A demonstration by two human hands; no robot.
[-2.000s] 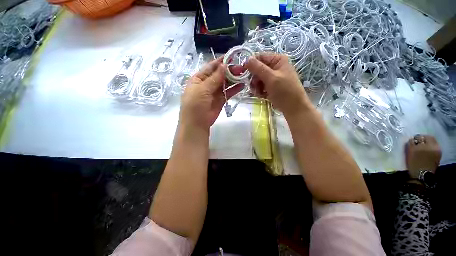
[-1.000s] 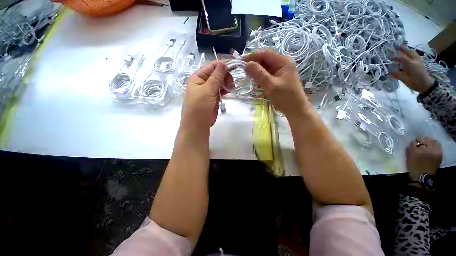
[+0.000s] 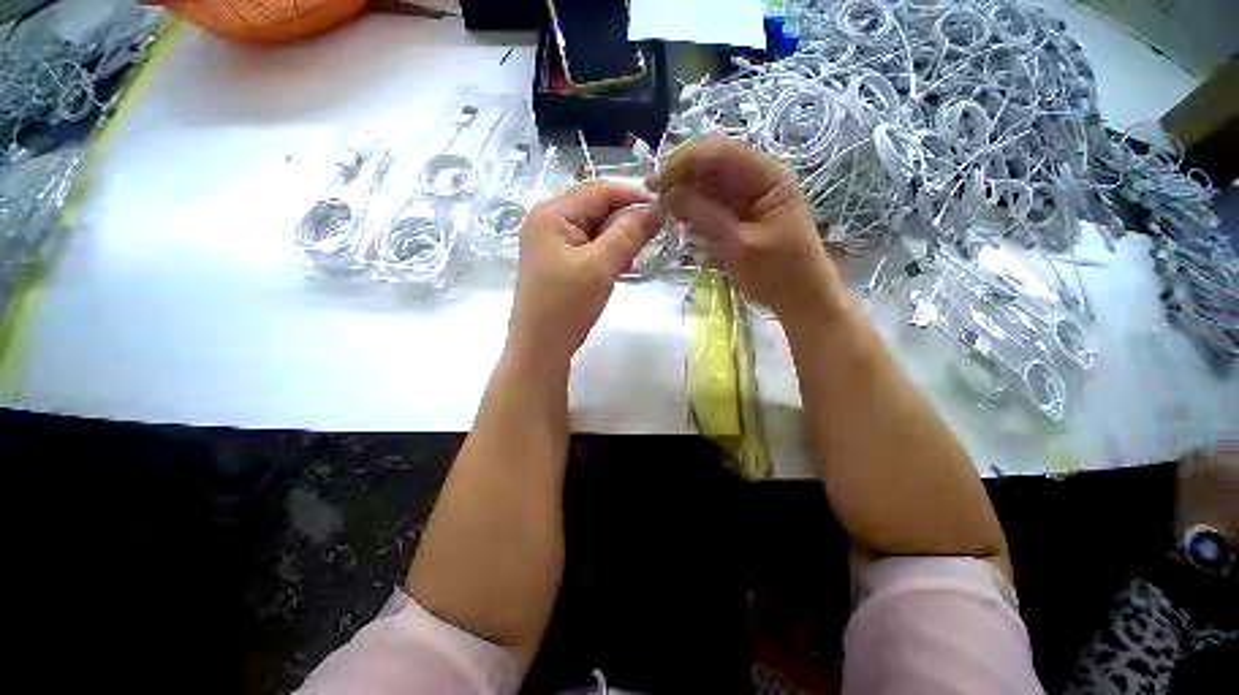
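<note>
My left hand (image 3: 578, 258) is shut on a coiled white USB cable (image 3: 655, 255), pinching it between thumb and fingers above the white table. My right hand (image 3: 734, 204) is at the same coil, its fingers bent and blurred beside the left fingertips; whether it grips the cable is hard to tell. The hands hide most of the coil. Clear plastic trays with coiled cables (image 3: 412, 242) lie left of my hands. A large cable pile (image 3: 938, 122) lies to the right.
A yellow tape strip (image 3: 716, 367) lies between my forearms. A smartphone (image 3: 595, 48) rests on a black box (image 3: 598, 111) behind the hands. Packaged cables (image 3: 1012, 333) lie right. An orange basket (image 3: 265, 14) stands far left. Another person's wrist (image 3: 1207, 543) shows at the right edge.
The coil was held up open as a ring and is now mostly hidden between my hands. The other person's hands have left the table area at the right.
</note>
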